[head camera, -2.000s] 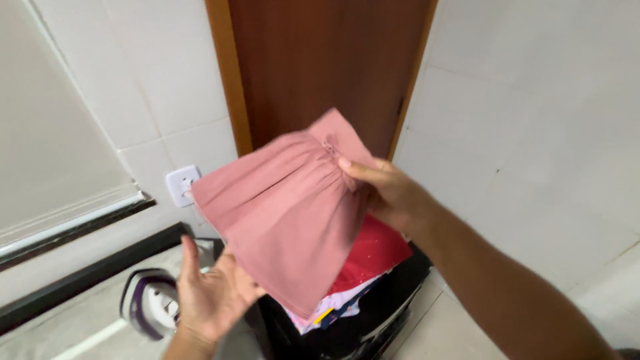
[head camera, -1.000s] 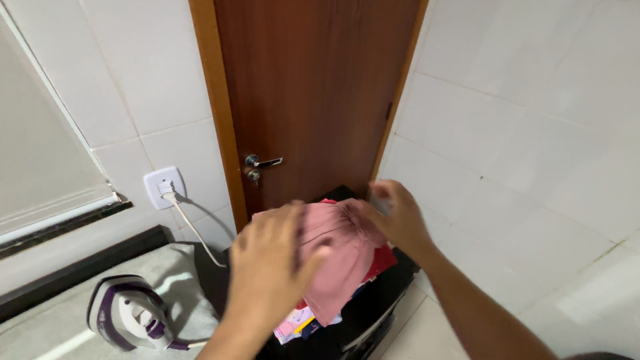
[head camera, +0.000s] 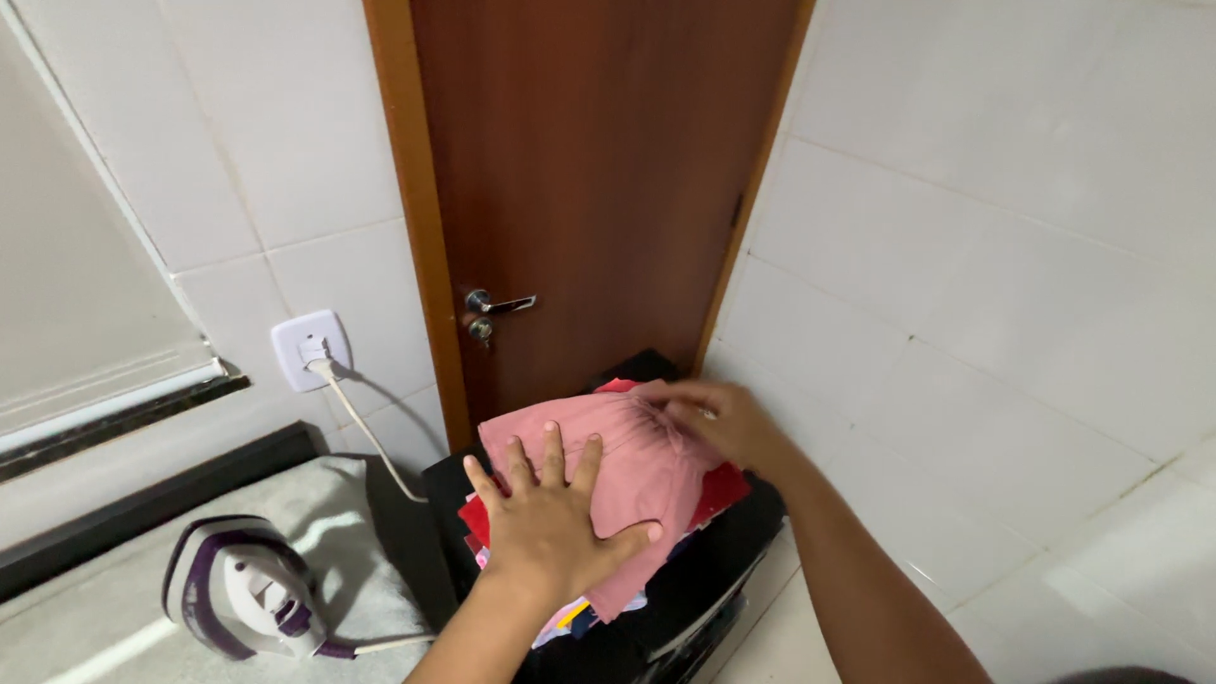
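Observation:
A pink gathered garment (head camera: 627, 475) lies spread over a pile of clothes, with red cloth (head camera: 724, 492) showing under its right side and patterned cloth at its lower edge. The pile rests on a black surface (head camera: 689, 579). My left hand (head camera: 551, 532) lies with fingers spread on the garment's left part. My right hand (head camera: 727, 418) touches its gathered upper right end; the fingers are bent and slightly blurred, and whether they pinch the fabric cannot be told.
A white and purple clothes iron (head camera: 242, 589) rests on a grey cloth (head camera: 104, 608) at the left. Its white cord and a plug in a wall outlet (head camera: 312, 350) are visible. Behind the pile stands a brown door (head camera: 608, 190) with a metal handle (head camera: 508, 305); a tiled wall (head camera: 950, 285) rises at the right.
The pink garment, held up in the air two seconds ago, now lies on the pile. My left hand has come down flat on it.

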